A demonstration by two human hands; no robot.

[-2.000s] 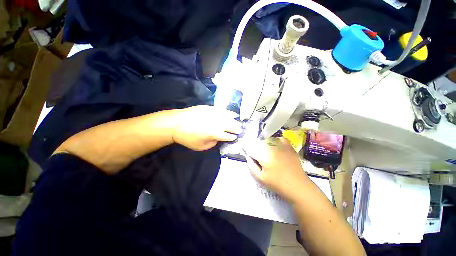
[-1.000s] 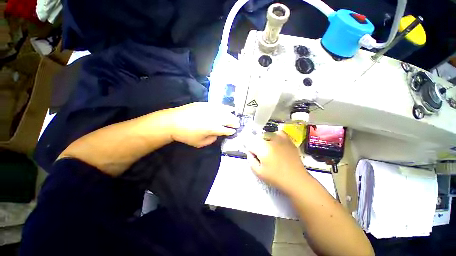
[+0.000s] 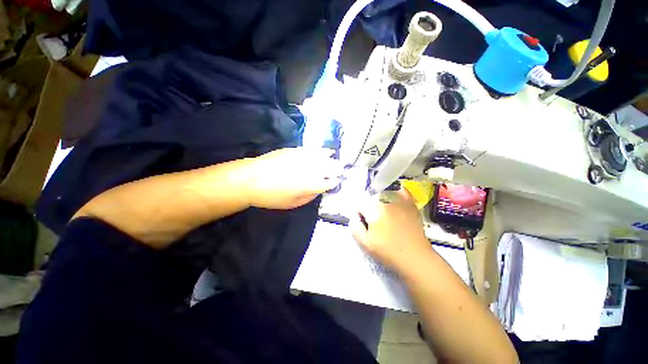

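The cream-white sewing machine [image 3: 511, 142] stands at the right, its needle area washed out by a bright lamp. My left hand [image 3: 295, 179] lies at the left of the needle area, fingers bent together, at the edge of a navy garment piece [image 3: 177, 131]. My right hand [image 3: 391, 224] is just right of and below it, fingers curled under the machine head's end. The fingertips of both hands are lost in glare, so what they grip cannot be told. The navy cloth spreads left and hangs toward my lap.
A lit phone [image 3: 460, 202] and a yellow pad [image 3: 418, 192] lie under the machine arm. A folded white stack [image 3: 551, 288] is at the lower right. A blue fitting [image 3: 510, 60] with a white hose and a yellow-topped cone [image 3: 588, 62] are behind. Brown cardboard [image 3: 53, 121] stands at the left.
The view shifted and came back slightly between frames. My left hand is a little flatter, its fingers nearer the needle area. My right hand has hardly moved.
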